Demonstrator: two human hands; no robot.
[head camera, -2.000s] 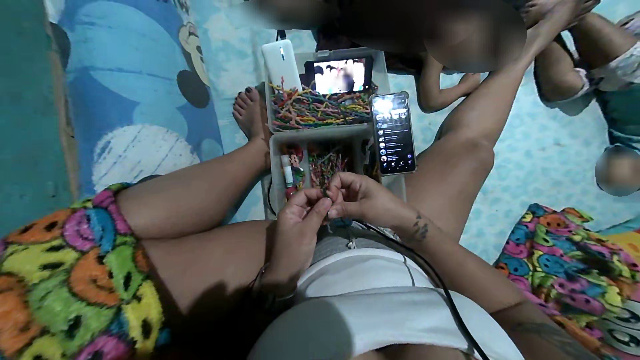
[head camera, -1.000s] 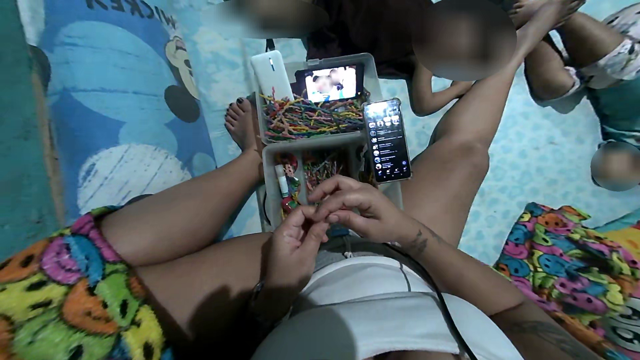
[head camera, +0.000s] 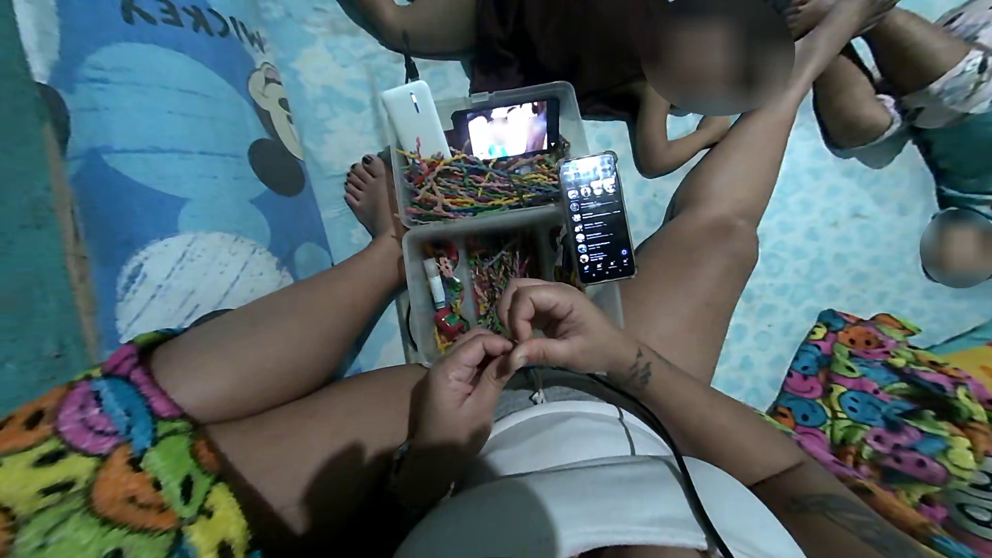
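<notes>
My left hand and my right hand meet above my lap, their thumbs and fingertips pinched together. Whatever lies between the fingertips is too small to make out. Just beyond them is a divided clear plastic box, its near half partly covered by my right hand. Short colourful strands and a small white-capped tube lie in the near half. The far half holds a pile of longer multicoloured twisted cords.
A lit phone rests on the box's right edge. Another phone and a white power bank lean in the far half. Other people sit beyond and at right. A smiley-print blanket lies right; a dark cable crosses my lap.
The fingers of my right hand have shifted and now curl higher over the fingertips of my left hand. Both hands stay close together in front of the box.
</notes>
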